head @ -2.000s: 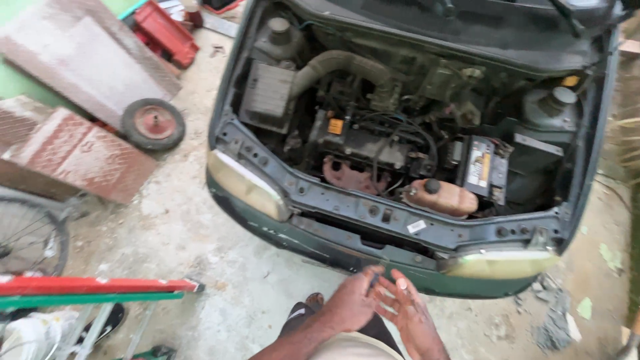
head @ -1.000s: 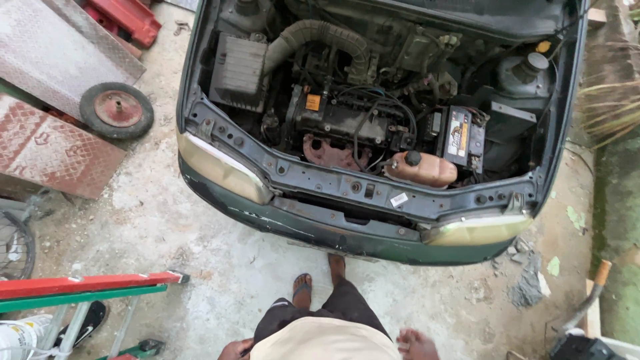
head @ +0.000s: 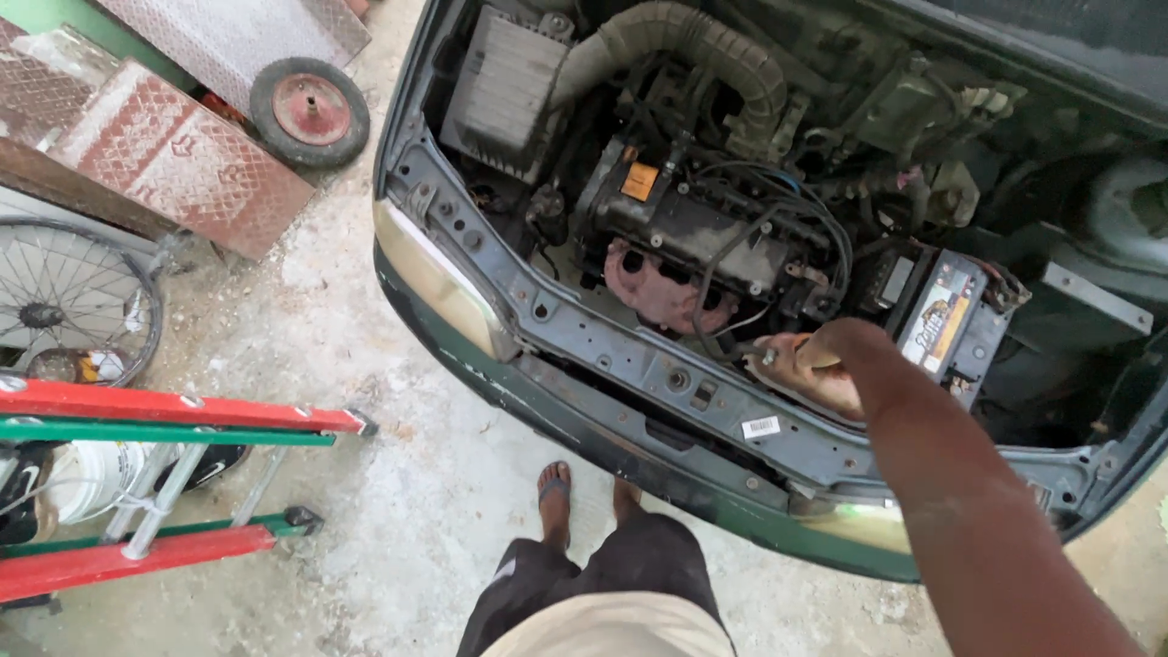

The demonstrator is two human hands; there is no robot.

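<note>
My right hand [head: 835,347] reaches down to the pinkish plastic coolant expansion tank [head: 838,394] at the front of the engine bay. It covers the place of the tank's black cap, and its fingers are too hidden to show whether they grip it. Just right of the hand is the car battery [head: 944,315], with writing on its top. Behind and to the left lie the engine's valve cover [head: 703,233] and the rusty exhaust manifold [head: 662,292]. My left hand is out of view.
The front crossmember [head: 657,365] and green bumper [head: 584,474] run between my legs and the engine. A red and green stepladder [head: 182,409] lies at left, near a bicycle wheel [head: 41,315], rusty tread-plate pieces [head: 182,160] and a small tyred wheel [head: 310,109].
Both hands were in front of the bumper, then down beside my body. Now my right arm is stretched over the car's front to the tank, and my left hand has left view.
</note>
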